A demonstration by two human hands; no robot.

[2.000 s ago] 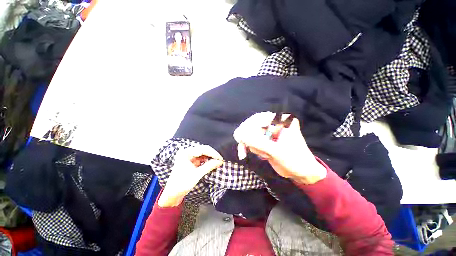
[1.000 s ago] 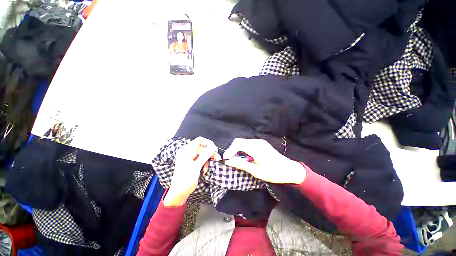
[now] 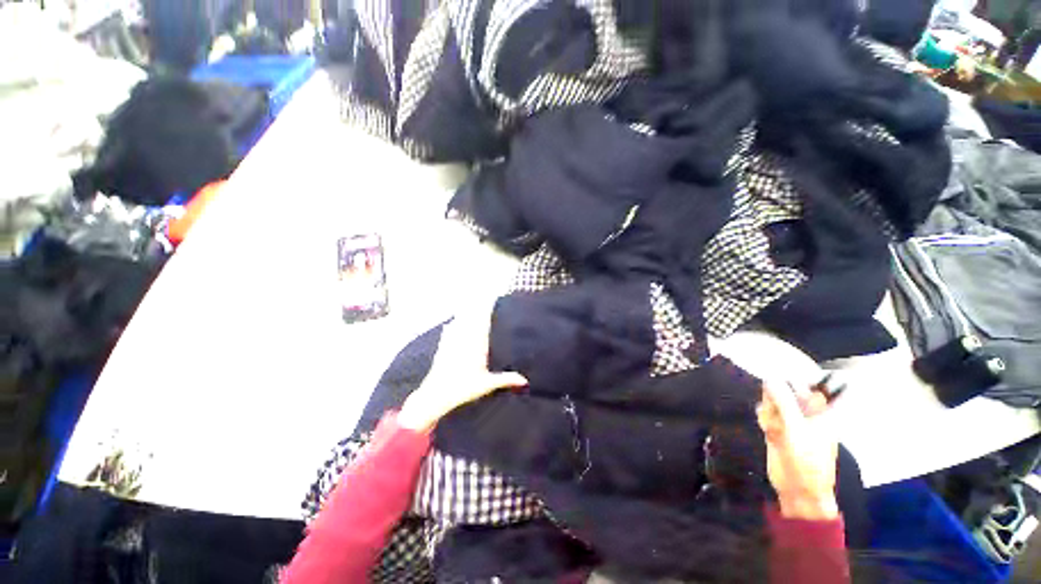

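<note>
A navy padded jacket [image 3: 616, 434] lies spread in front of me, with pale loose threads on its surface. Its black-and-white checked lining [image 3: 474, 491] shows at the near left. My left hand [image 3: 462, 371] is at the jacket's left part, thumb lying across the navy cloth; whether it grips the cloth is unclear. My right hand [image 3: 799, 439] is at the jacket's right part, fingers curled around a small dark tool that looks like thread snips [image 3: 831, 386]. The tips stick out at the upper right of the hand; the rest is hidden.
A lit phone [image 3: 363, 277] lies on the white table [image 3: 245, 342]. More navy checked-lined jackets [image 3: 594, 171] are heaped behind. A grey garment [image 3: 982, 291] with two black cylinders [image 3: 959, 367] lies at the right. Thread wisps [image 3: 114, 470] lie at the left edge.
The view has tilted up, showing more of the heap. My hands have parted from the checked lining; the left moved up onto navy cloth, the right moved far to the right.
</note>
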